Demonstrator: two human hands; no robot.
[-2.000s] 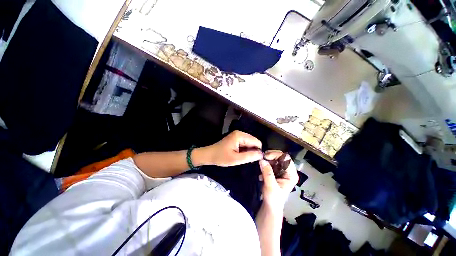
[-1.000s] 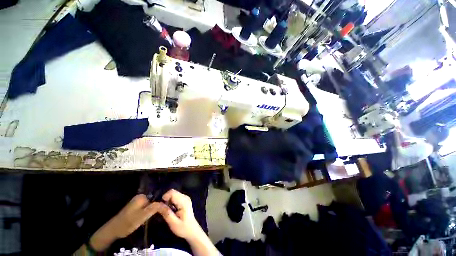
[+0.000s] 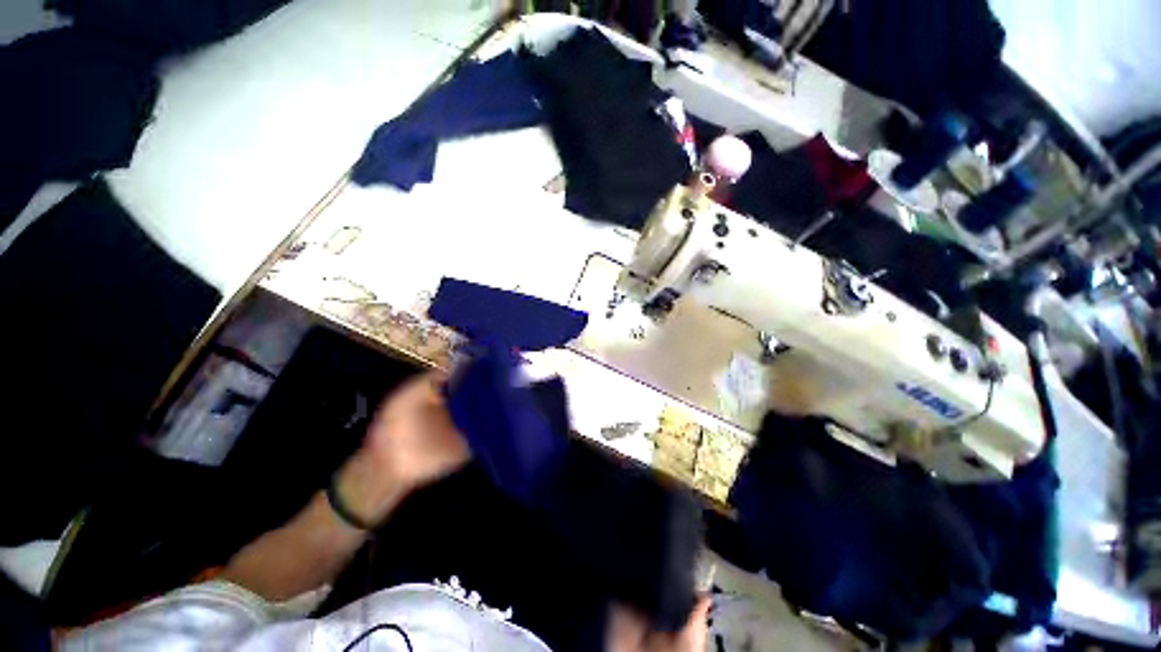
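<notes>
My left hand (image 3: 414, 433), with a green bracelet at the wrist, holds a dark cloth (image 3: 592, 510) at its navy upper end, beside the table's front edge. The cloth is raised and motion-blurred, with a bluer part near my left hand and a black part reaching right and down. My right hand (image 3: 662, 628) is blurred and cut off by the bottom edge. It holds the cloth's lower right end; its fingers are partly hidden. A flat navy piece (image 3: 503, 313) lies on the table near the needle area.
The cream sewing machine (image 3: 828, 318) stands on the worn white table (image 3: 624, 395). A dark cloth heap (image 3: 866, 522) hangs at the table edge below the machine head. Navy and black pieces (image 3: 598, 127) lie at the back. Black panels (image 3: 102, 344) cover the left side surface.
The hands were close together at small dark work in the lap; now they are apart with a larger dark cloth raised between them. The camera view has turned and shifted.
</notes>
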